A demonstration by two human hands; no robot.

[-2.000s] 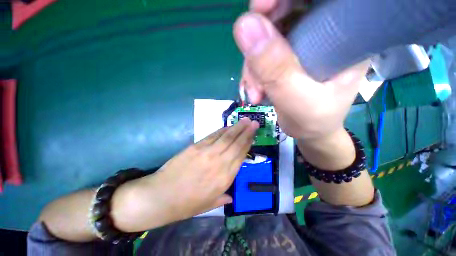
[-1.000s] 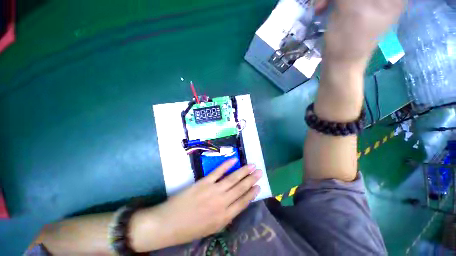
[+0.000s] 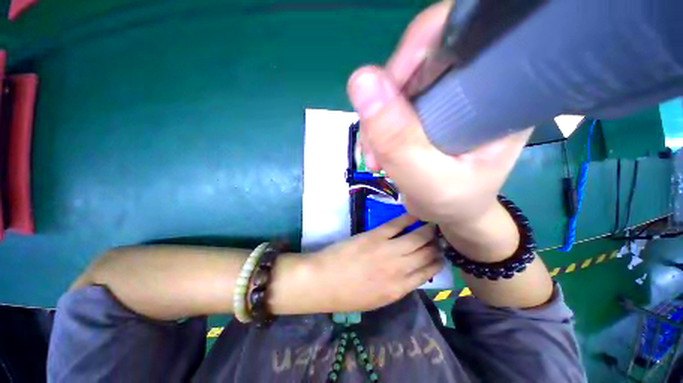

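Note:
My right hand (image 3: pixel 434 149) is wrapped around the large grey electric screwdriver (image 3: pixel 554 67), close to the camera. It hides the driver tip and most of the green circuit board (image 3: pixel 362 162). The black housing (image 3: pixel 356 213) lies on a white foam sheet (image 3: pixel 326 179). Thin wires (image 3: pixel 377 184) run between board and battery. My left hand (image 3: pixel 382 265) lies over the lower part of the blue battery pack (image 3: pixel 382 215), fingers pointing right. Whether it grips the housing is hidden.
Red foam pieces (image 3: pixel 22 149) lie at the far left. A blue coiled cord (image 3: pixel 582 187) hangs at the right beside dark cables. Yellow-black tape (image 3: pixel 577 267) marks the bench edge. A wire basket with blue items (image 3: pixel 659 325) is at lower right.
My right hand has come back from the feeder to above the board, with the screwdriver now visible. The view has shifted, and the feeder is now mostly hidden. My left hand stays at the battery.

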